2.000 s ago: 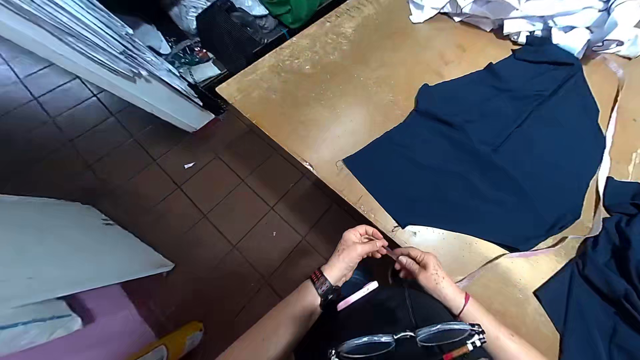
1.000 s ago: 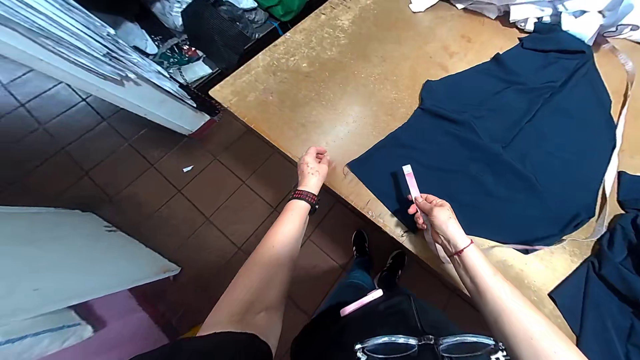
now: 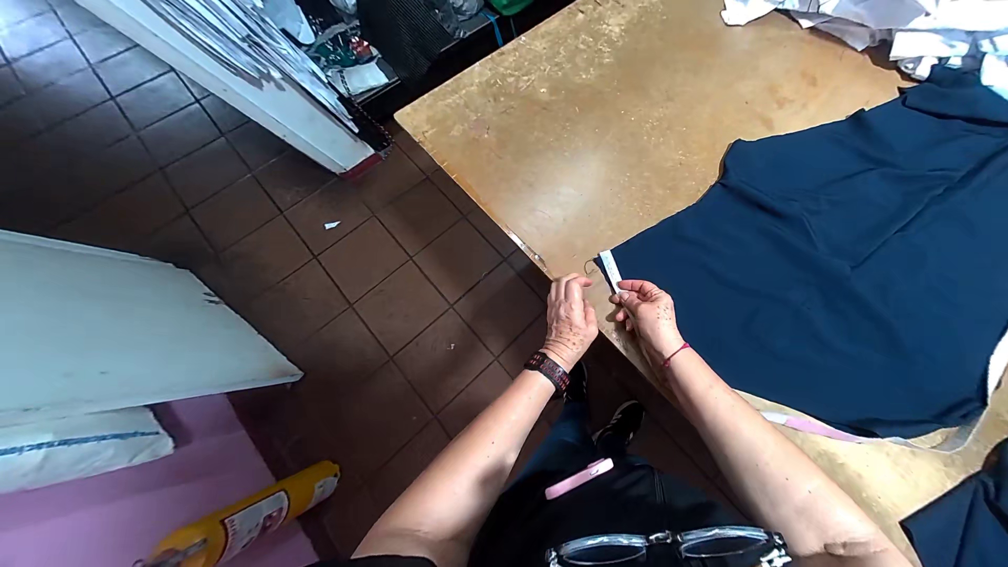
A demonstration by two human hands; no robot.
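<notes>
A piece of dark navy fabric lies spread on the wooden table. My right hand pinches the pale end of a measuring tape between thumb and fingers, at the fabric's left corner. Just left of it, at the table edge, is my left hand, fingers curled; whether it holds anything is not visible. More pinkish tape runs along the fabric's lower edge and curves up at the right.
White cloth pieces are heaped at the table's back right. Another dark fabric piece lies at lower right. Eyeglasses hang at my chest, below a pink strip. A yellow cylinder is at lower left.
My right hand has brought the raised tape end down to the fabric's left corner. My left hand, apart from it one second ago, is now close beside it.
</notes>
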